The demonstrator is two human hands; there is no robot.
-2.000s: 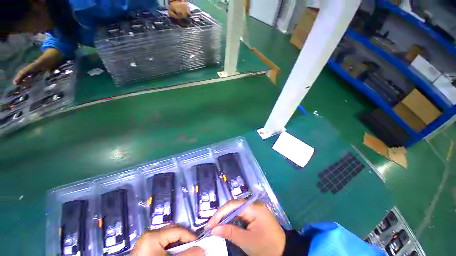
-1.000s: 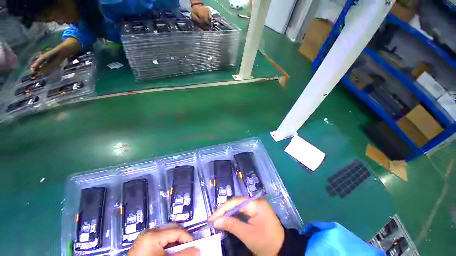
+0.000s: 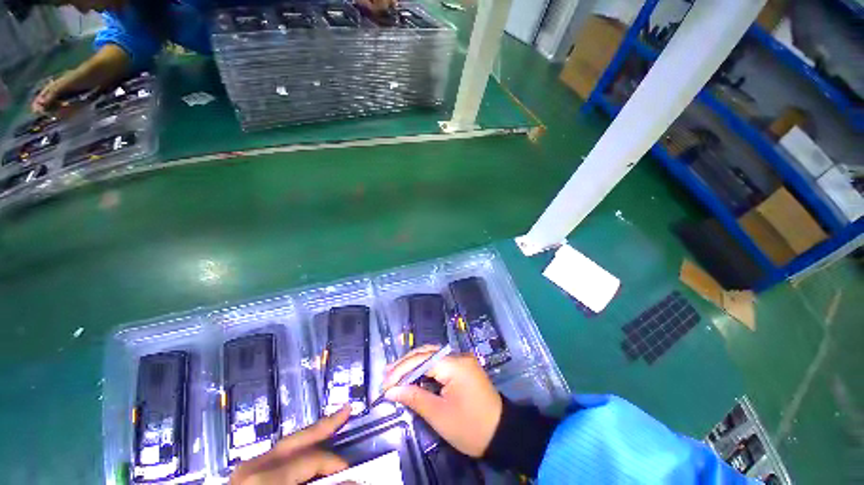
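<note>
My right hand holds the tweezers like a pen over the clear blister tray, their tip low beside the middle phone body. My left hand is at the bottom edge, partly cut off, with a finger reaching toward that phone's lower end. The white backing sheet lies under or in this hand, cut off by the picture's edge. More black phone bodies with orange spots lie in the tray. No adhesive piece can be made out at the tweezer tip.
A white post stands beyond the tray, with a white sheet and a dark pad sheet near it. Across the bench are stacked trays and a co-worker's arm. Another tray is low at right, blue shelving behind.
My left hand has spread and reaches a finger toward the middle phone. My right hand has moved slightly left with the tweezers, toward that phone. The view has shifted a little.
</note>
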